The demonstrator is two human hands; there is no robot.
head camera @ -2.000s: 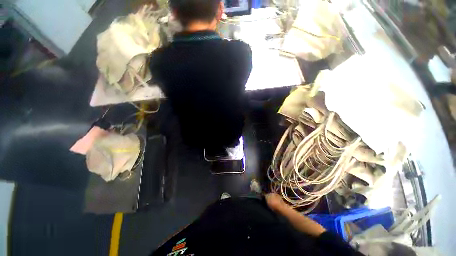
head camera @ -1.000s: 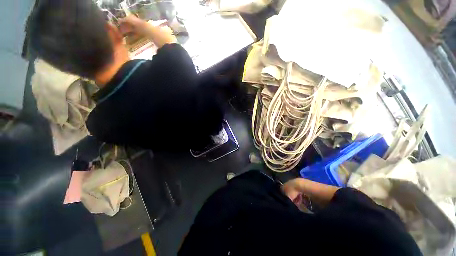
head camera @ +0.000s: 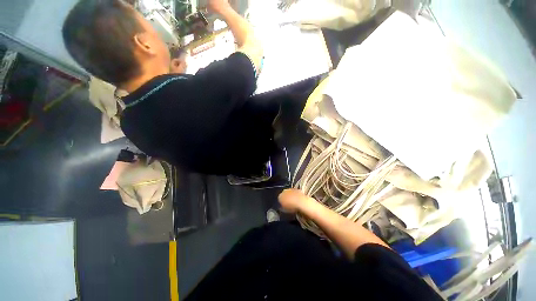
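Observation:
My right hand (head camera: 291, 201) is at the left edge of the hanging beige shoulder straps (head camera: 347, 176). Its fingers look curled, but it cannot be told whether it holds a strap. My right forearm crosses in front of the lower straps. The straps hang in loops from a large pile of beige bags (head camera: 470, 94), whose top is washed out by glare. My left hand is not in view.
A person in dark clothing (head camera: 194, 117) sits ahead at a white machine table (head camera: 294, 59). A blue bin (head camera: 435, 258) is at lower right. A beige bag (head camera: 143, 185) lies at left beside a pink sheet (head camera: 113, 176).
My right hand has moved from near my body forward to the straps' left edge. The straps have shifted from an even hang to a slanted, spread one. The seated person's arm is extended farther over the table.

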